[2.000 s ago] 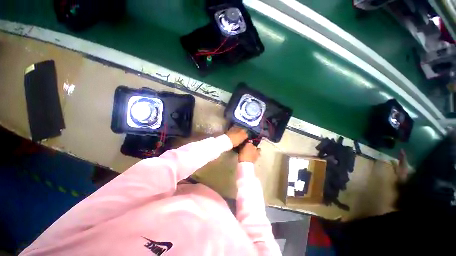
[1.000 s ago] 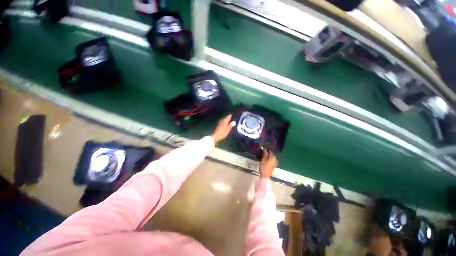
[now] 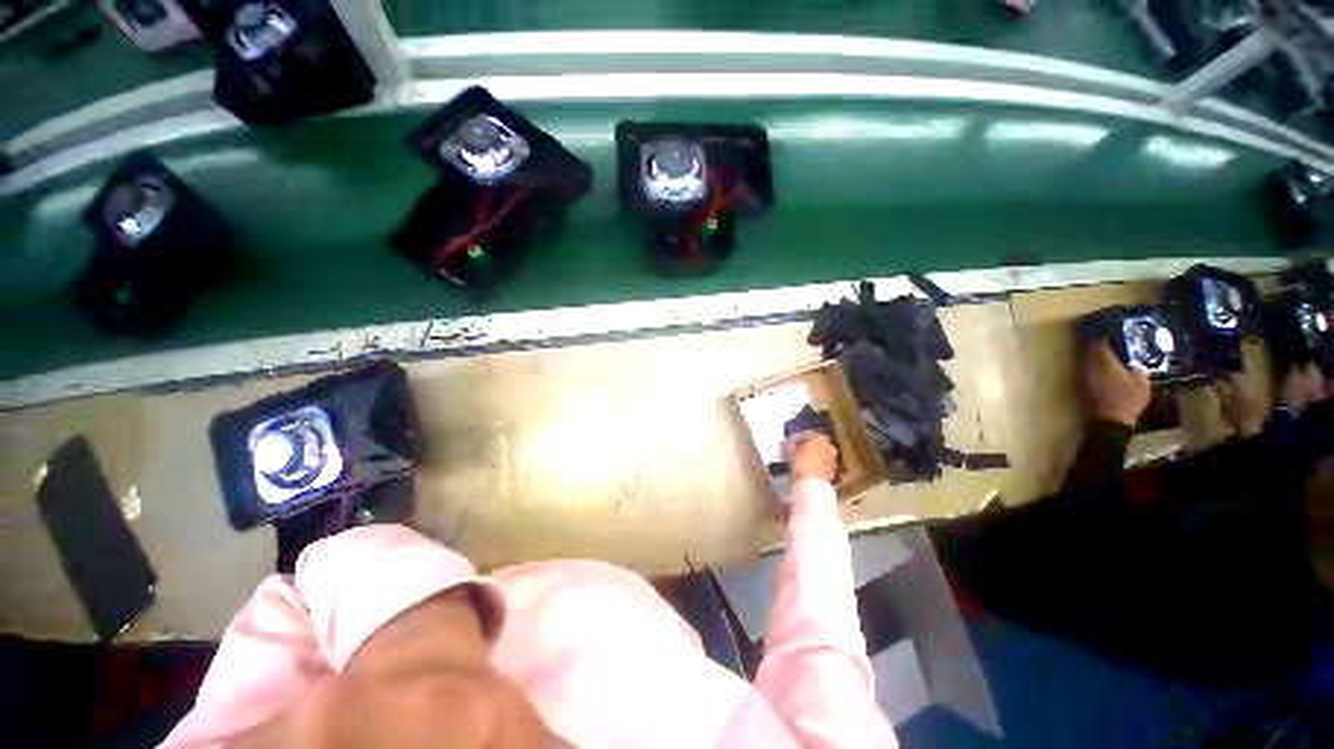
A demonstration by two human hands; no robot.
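My right hand (image 3: 814,457) is inside the brown carton tray (image 3: 865,439), its fingertips at the black foam pads (image 3: 803,422). I cannot tell if it grips one. White pieces (image 3: 770,416) lie beside them. My left hand (image 3: 439,680) is large and blurred at the bottom edge, close to the camera; its fingers cannot be made out. An opened black speaker housing (image 3: 378,424) lies on the bench at left, with its silver speaker driver (image 3: 294,455) facing up. Its smaller half is partly hidden by my left sleeve.
Loose dark foam strips (image 3: 900,373) lie right of the tray. A long black panel (image 3: 95,539) lies at far left. Several opened units, one with red wires (image 3: 676,183), sit on the green conveyor (image 3: 878,205). Another person's hand (image 3: 1119,388) touches a unit at right.
The unit I was handling was moved from the bench onto the conveyor and my hands have left it. My right hand has moved into the tray; my left has come back towards the camera.
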